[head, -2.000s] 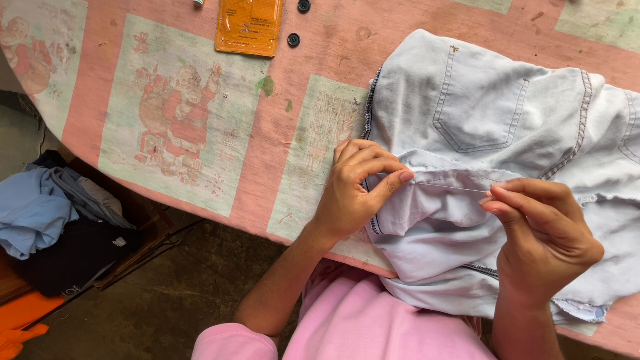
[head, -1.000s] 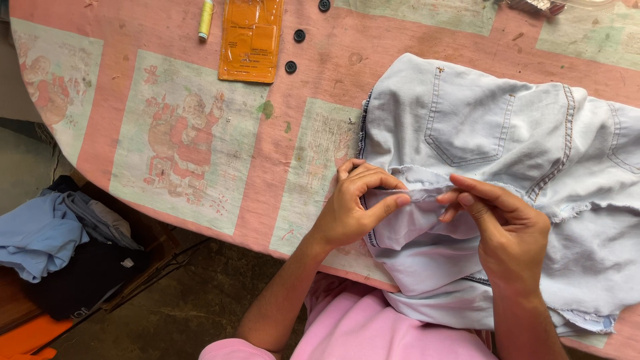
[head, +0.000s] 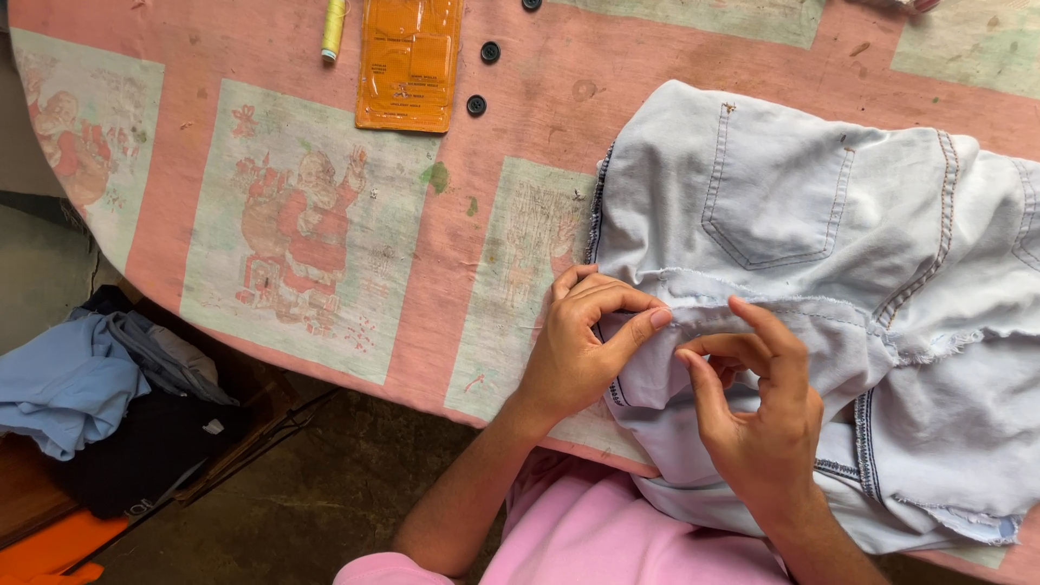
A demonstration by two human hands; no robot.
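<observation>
A pale blue denim garment [head: 780, 195] with a stitched pocket, contrast seams and frayed edges lies over the table's right side. At its left part, my left hand [head: 597, 337] pinches a fold of the denim between thumb and index finger. Just right of it, my right hand [head: 756, 390] hovers over the cloth, thumb and index fingertip pressed together and the other fingers raised. Whatever sits in that pinch is too small to make out; a needle or thread cannot be told there.
The table has a worn printed cloth [head: 439, 284]. Along its far side lie a yellow thread spool [head: 332, 32], an orange needle pack [head: 409, 69] and black buttons [head: 476, 105]. Folded clothes, one light blue [head: 73, 382], are piled at lower left beside an orange cloth [head: 61, 544].
Two seconds ago a thread stretched between my hands; it is not distinguishable now. My right hand has come closer to my left, which still pinches the fold.
</observation>
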